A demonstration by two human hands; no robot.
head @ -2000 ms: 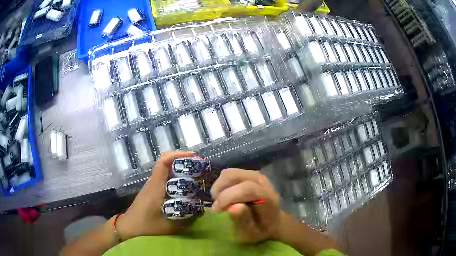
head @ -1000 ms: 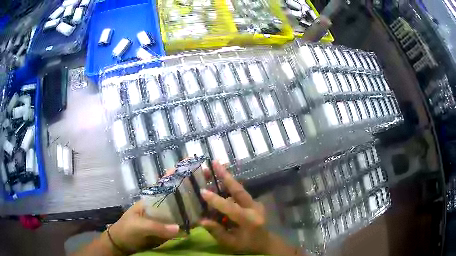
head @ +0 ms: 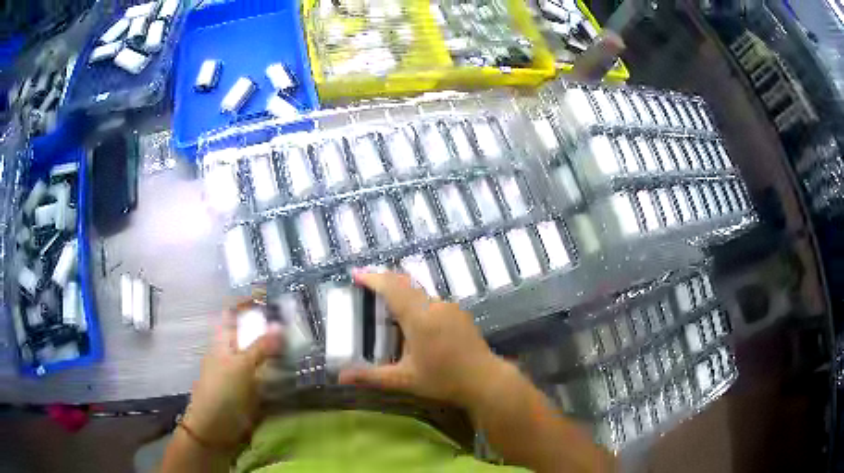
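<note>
My right hand (head: 430, 337) grips white-and-black electronic units (head: 344, 325) upright between thumb and fingers, over the front row of the clear blister tray (head: 389, 296). The exact number it holds is unclear. My left hand (head: 227, 374) is blurred and holds a white unit (head: 252, 328) just left of the tray's front corner. The tray has three rows of pockets with white units. The pockets behind and below my hands are partly hidden. No tool can be made out in my right fingers.
A tray stack (head: 659, 157) stands right of the main tray, with a lower tray (head: 662, 360) below. Blue bins (head: 199, 120) and yellow bins (head: 416, 78) lie behind. A full blue bin (head: 93, 305), a phone (head: 115, 180) and loose units (head: 136, 301) are at left.
The units seen end-on together earlier are now upright and divided between my hands, which have moved apart. My right hand has turned palm inward over the tray. The view has shifted slightly.
</note>
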